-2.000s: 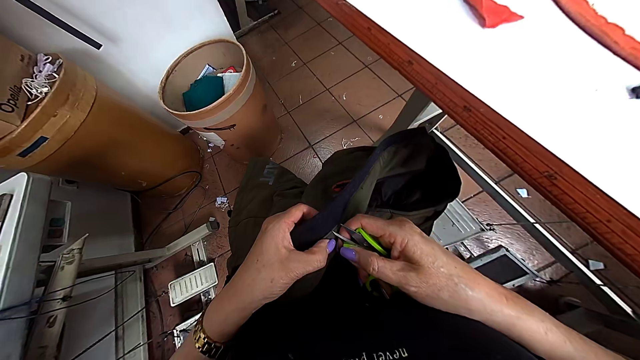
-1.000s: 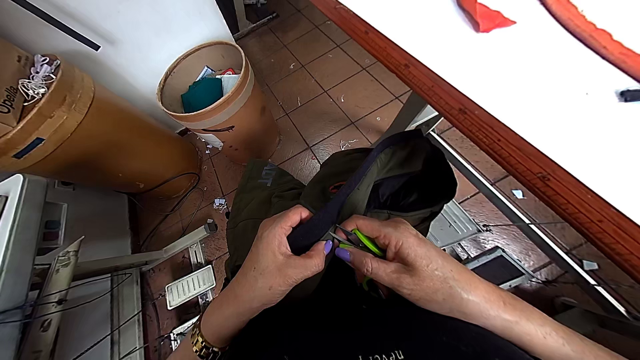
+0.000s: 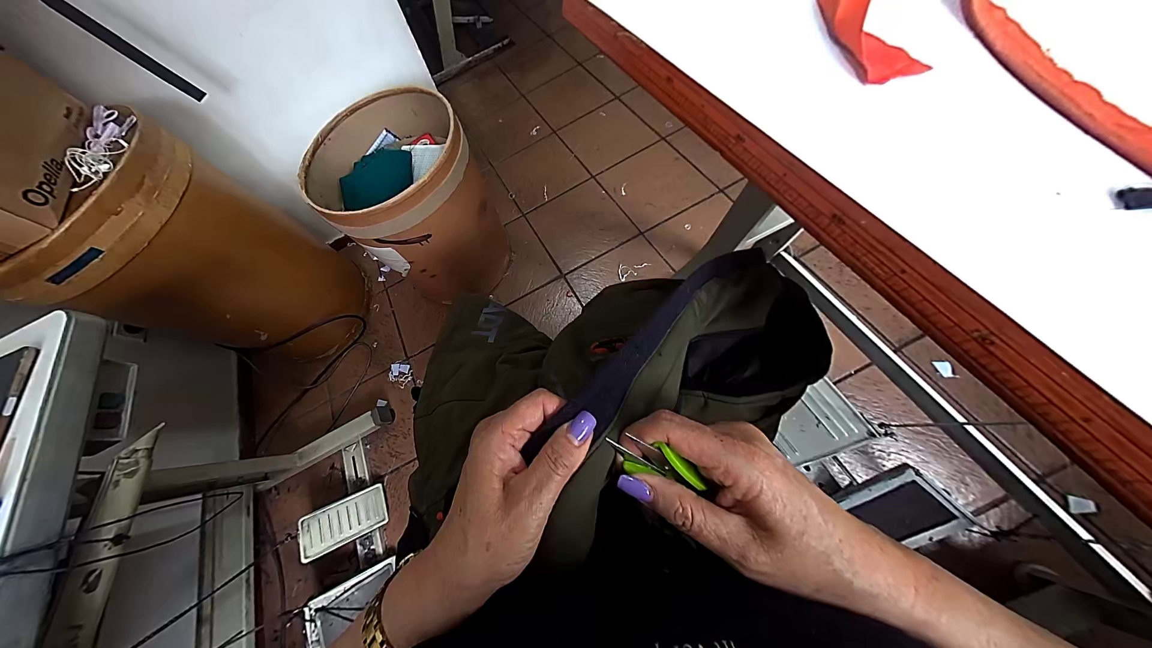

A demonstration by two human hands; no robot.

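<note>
A dark olive garment (image 3: 576, 360) hangs over my lap, with a navy band (image 3: 643, 346) along its edge. My left hand (image 3: 508, 490) pinches that band between thumb and fingers. In my right hand (image 3: 738, 486) are small thread snips with lime-green handles (image 3: 679, 465); their metal blades point left, just beside the band and close to my left thumb. The fingers hide part of the handles. Whether the blade tips touch the cloth, I cannot tell.
A white table with a brown edge (image 3: 837, 225) stands at right, bearing red fabric pieces (image 3: 868, 49). Two cardboard drums (image 3: 441, 234) (image 3: 234, 261) stand at upper left, one holding scraps. Machine parts and cables are at lower left. Pedals (image 3: 342, 522) and thread scraps lie low on the tiled floor.
Both hands keep nearly the same place on the garment. The snips remain in my right hand, and their blades now show more plainly, apart from my left thumb.
</note>
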